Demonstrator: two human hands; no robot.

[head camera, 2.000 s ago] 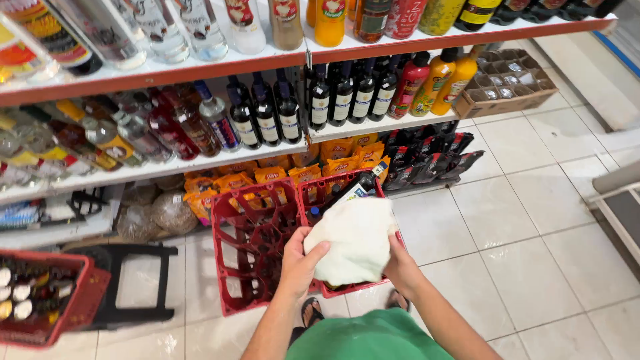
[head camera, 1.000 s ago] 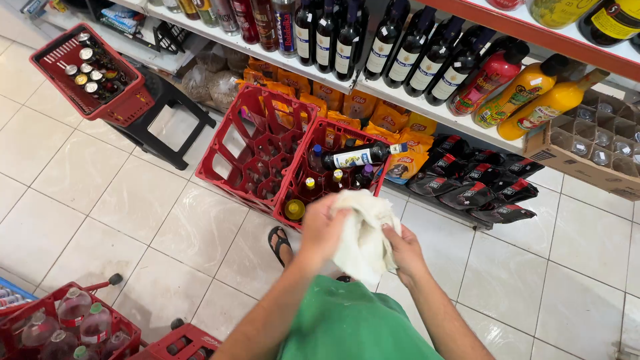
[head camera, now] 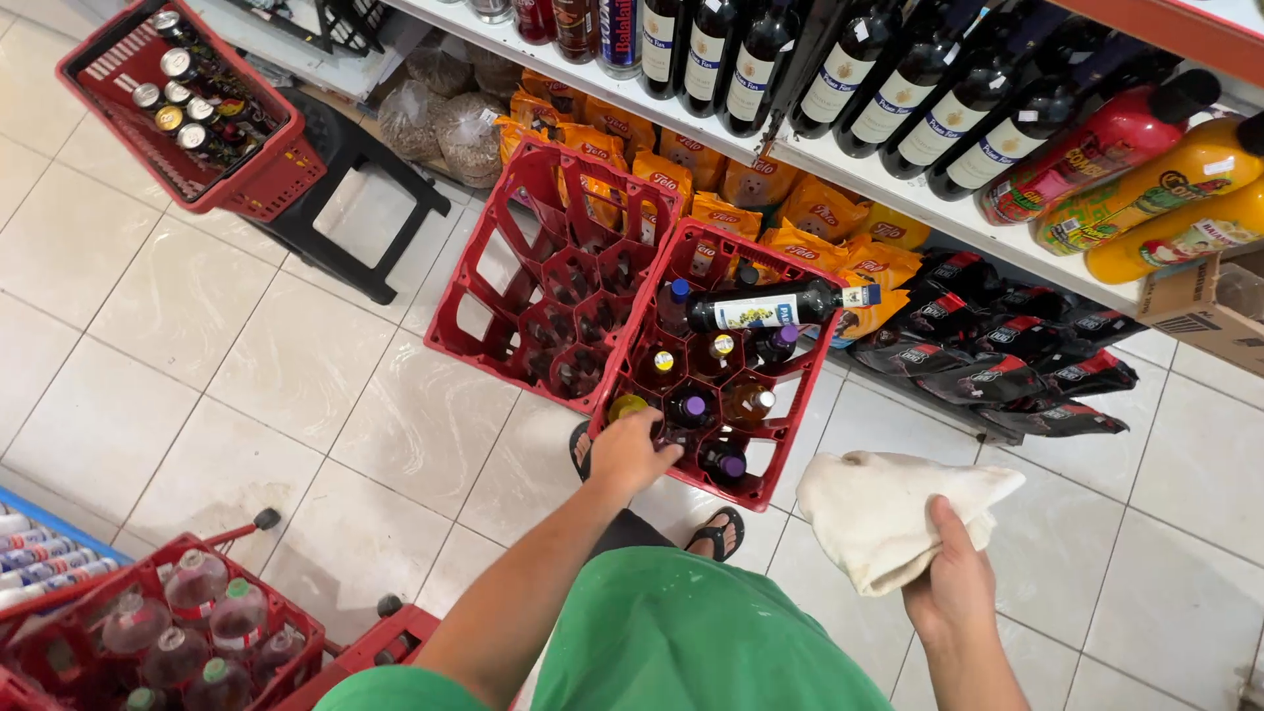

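Note:
My left hand (head camera: 634,452) reaches into the near left corner of a red plastic bottle crate (head camera: 812,395), its fingers at a bottle with a yellow-green cap (head camera: 626,406); whether they grip it I cannot tell. Upright bottles with purple, yellow and blue caps stand in the crate's cells. A dark labelled bottle (head camera: 755,310) lies across the crate's far part. My right hand (head camera: 953,568) holds a folded white cloth (head camera: 889,509) to the right of the crate. Against the crate's left side stands another red crate (head camera: 474,296), with no bottles visible in its cells.
Behind the crates, a shelf (head camera: 987,212) carries wine bottles, with orange pet food bags (head camera: 815,212) and black bags (head camera: 997,341) below. A red basket of cans (head camera: 237,183) rests on a black stool (head camera: 346,148). More bottles fill a red crate (head camera: 306,632) at lower left.
My left hand has let go of the cloth and moved left to the crate's near corner. My right hand has moved right with the cloth. The view has shifted between frames.

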